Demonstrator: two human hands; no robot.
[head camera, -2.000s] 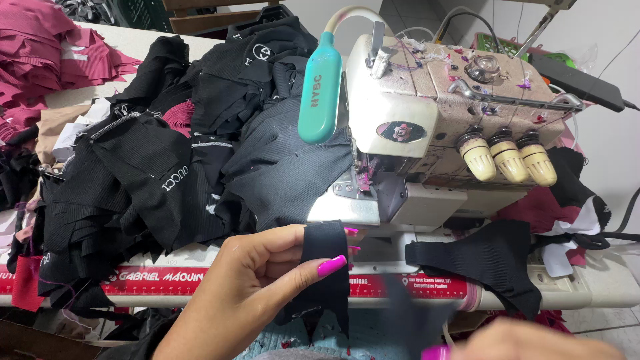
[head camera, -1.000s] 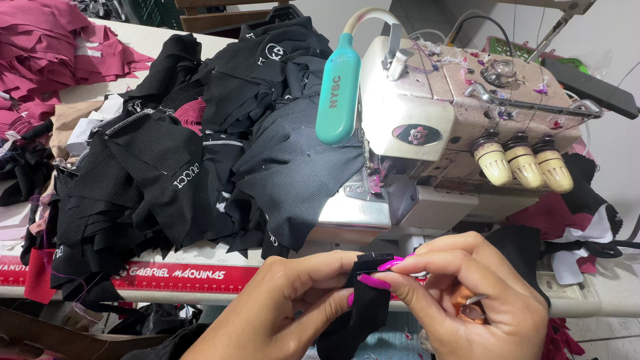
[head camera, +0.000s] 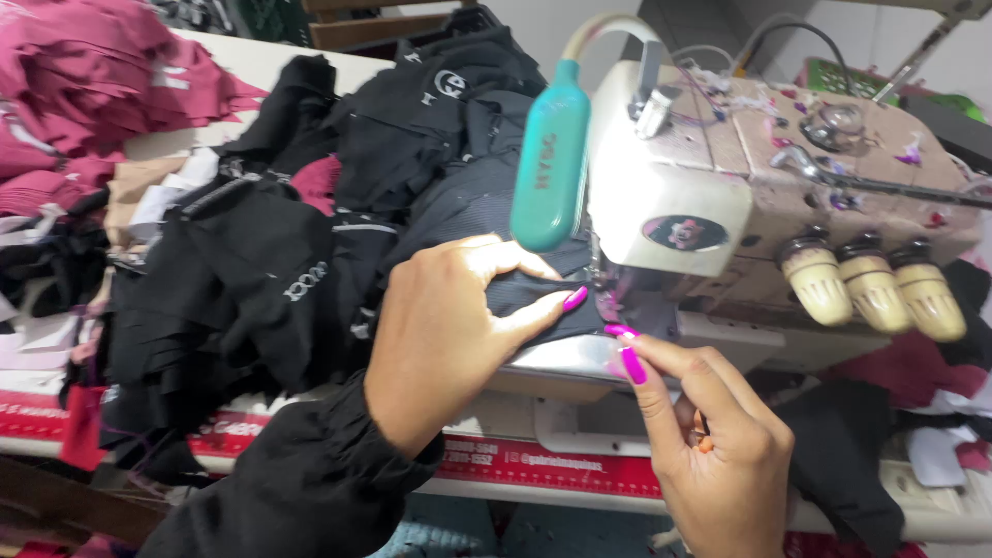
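Note:
Black ribbed fabric (head camera: 542, 306) lies at the presser foot of an overlock sewing machine (head camera: 674, 178). My left hand (head camera: 457, 325) pinches this fabric between thumb and fingers, left of the needle area. Thumb and index fingertip of my right hand (head camera: 713, 411) meet the fabric's front corner beside the foot, over the shiny metal plate (head camera: 573, 356); whether they grip it is hard to tell. Something small and orange shows among the right hand's curled fingers. A teal lamp (head camera: 550, 163) on a bent neck hangs just above the left hand. The needle is hidden.
Black fabric pieces (head camera: 232, 287) are heaped left of the machine, with pink fabric (head camera: 108, 77) behind at the far left. Cream thread tension knobs (head camera: 876, 291) jut from the machine's front. A black piece (head camera: 845, 449) hangs over the table edge at right. A red measuring strip (head camera: 542, 473) runs along that edge.
Both hands have moved up from the table's front edge to the machine's foot. The black fabric they held together one second ago is no longer seen down there.

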